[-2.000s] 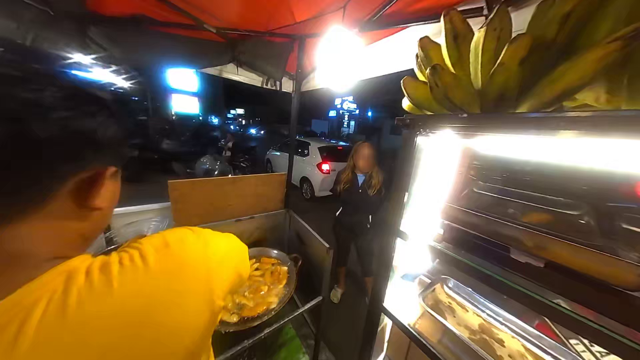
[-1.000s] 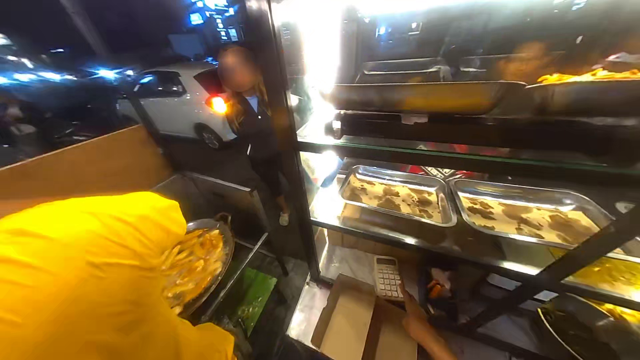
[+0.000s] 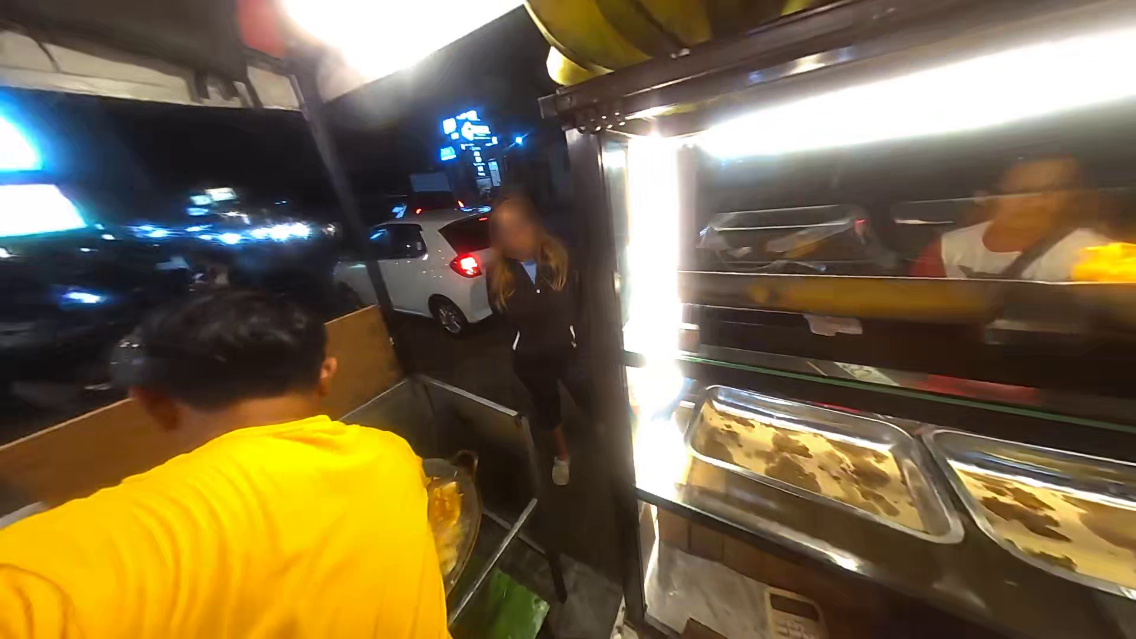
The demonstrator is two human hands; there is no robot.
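Neither my left hand nor my right hand shows in the head view now. At the lower right edge of the cart's cabinet lies a calculator [image 3: 792, 614], partly cut off by the frame. Above it, on a metal shelf, a steel tray [image 3: 812, 461] lined with oil-stained paper stands beside a second lined steel tray [image 3: 1047, 515]. A pan of frying food [image 3: 448, 524] is half hidden behind a co-worker in a yellow shirt [image 3: 231, 532] at the left.
A person in dark clothes [image 3: 537, 311] stands beyond the cart near a white car [image 3: 435, 266]. Green bananas [image 3: 621, 31] rest on top of the lit glass cabinet. A metal frame post [image 3: 599, 373] rises between walkway and cabinet. Another person [image 3: 1021, 231] shows through the glass.
A hand that was at the calculator a second ago is out of view. The view has swung up and left since then. More of the co-worker's head and back shows.
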